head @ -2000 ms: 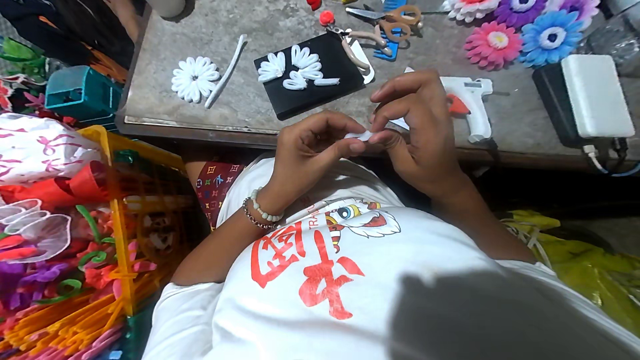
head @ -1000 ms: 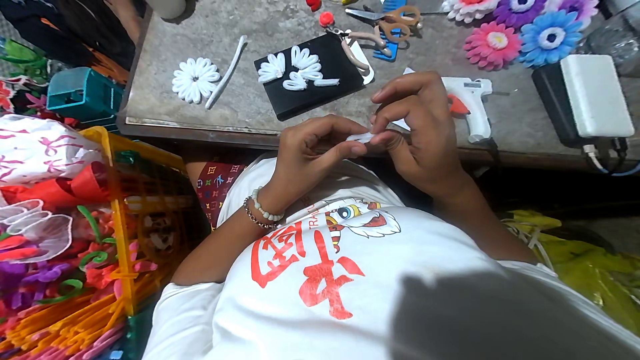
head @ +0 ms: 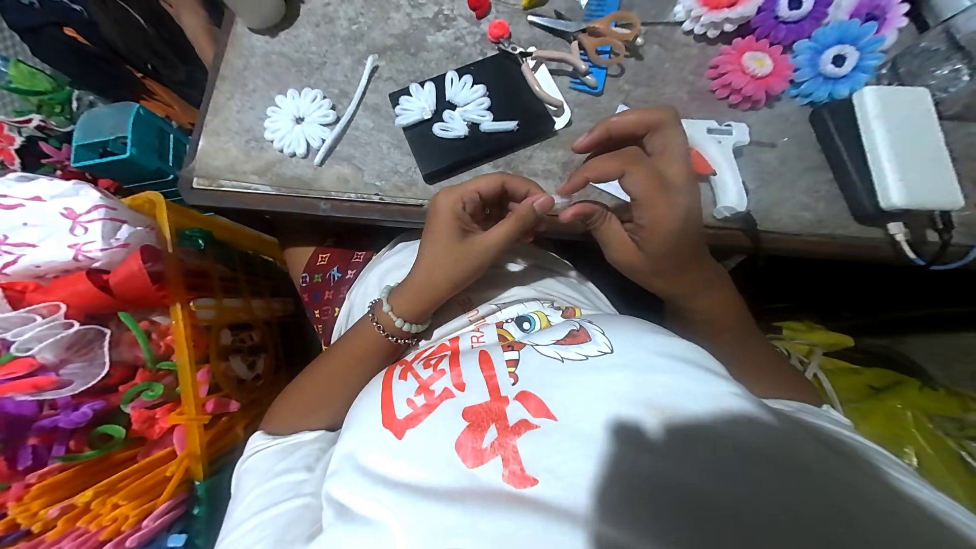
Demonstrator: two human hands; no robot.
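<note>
Between the fingertips of both hands, over the table's front edge, is a small white piece (head: 560, 203), mostly covered, probably pipe cleaner. My left hand (head: 484, 229) pinches it from the left with thumb and forefinger. On its other side my right hand (head: 637, 202) touches it with the thumb, its other fingers raised and bent. Beyond the hands, white looped pipe-cleaner petals (head: 467, 95) lie on a black flat box (head: 488, 156). Farther left, a white pipe-cleaner flower (head: 300, 122) lies beside a single white pipe-cleaner stem (head: 347, 110).
Pliers (head: 545, 61) and scissors (head: 587, 30) lie at the back. A white glue gun (head: 724, 164) rests right of my right hand, near a white power bank (head: 906, 149) with cables. Colourful fuzzy flowers (head: 762, 65) stand back right. A yellow crate (head: 179, 320) of craft supplies is at left.
</note>
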